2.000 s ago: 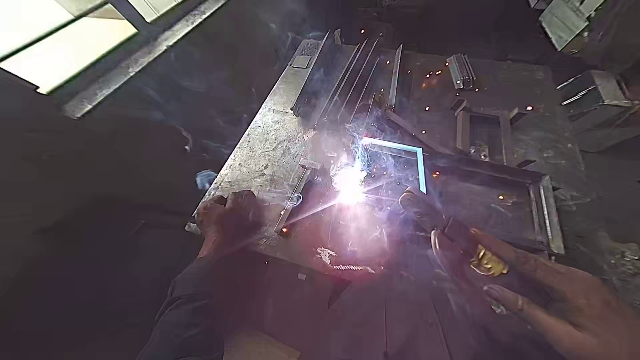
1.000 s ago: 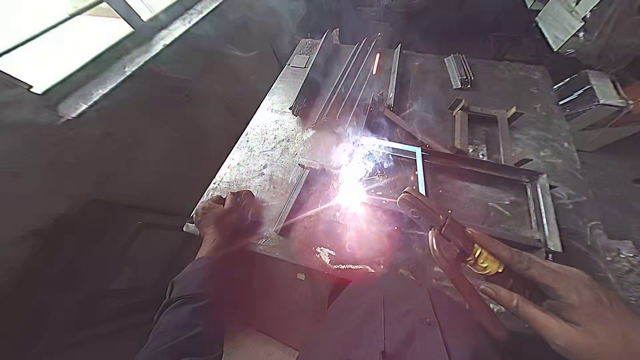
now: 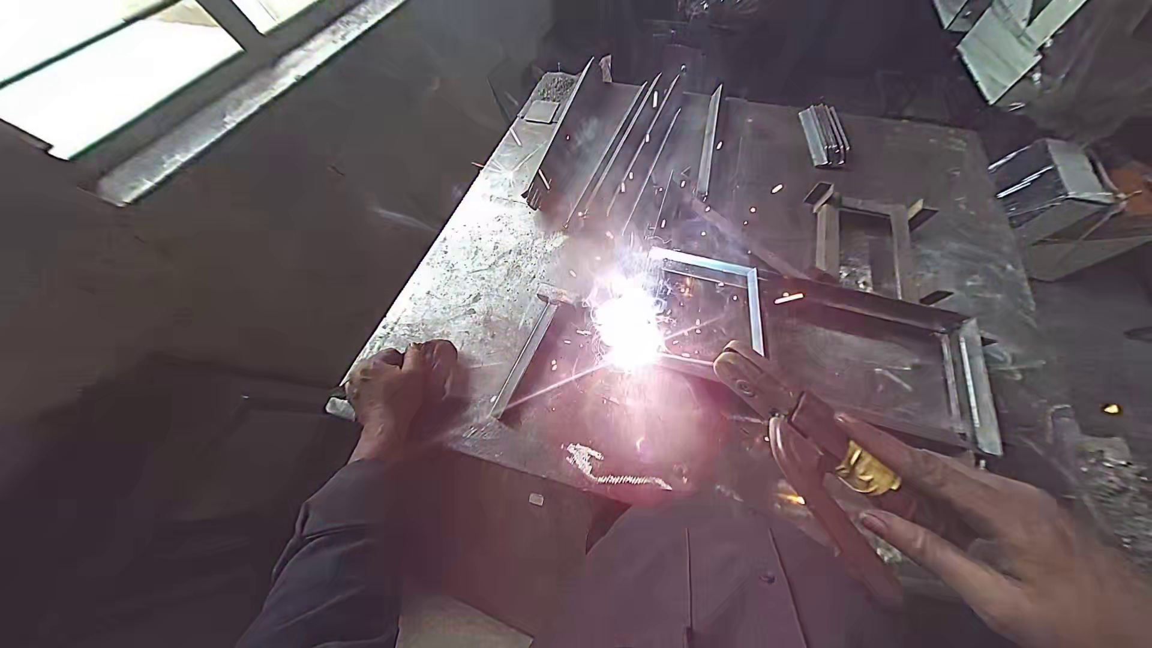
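Note:
My right hand (image 3: 981, 531) grips a welding electrode holder (image 3: 801, 423) with yellow wrapping on its handle, at the lower right. Left of its jaws, a welding arc (image 3: 630, 324) glares white and throws sparks; its glare hides the electrode and the spot being struck. Beside the arc lies a metal angle-bar frame (image 3: 754, 310) with a bright corner. My left hand (image 3: 405, 387) rests on the near left corner of the steel table (image 3: 459, 279), its fingers curled; whether it holds anything cannot be made out. A short metal bar (image 3: 525, 358) lies between that hand and the arc.
Long angle bars (image 3: 621, 144) lie at the table's far side, near a bundle of short metal pieces (image 3: 823, 135). A small metal frame (image 3: 877, 243) and a larger one (image 3: 976, 387) occupy the right part. Metal boxes (image 3: 1053, 184) stand beyond the right edge. Smoke hangs about.
The arc burns in all the frames. The electrode holder stays in my right hand, and my left hand remains at the table corner. A glowing streak seen among the far bars one second ago no longer shows.

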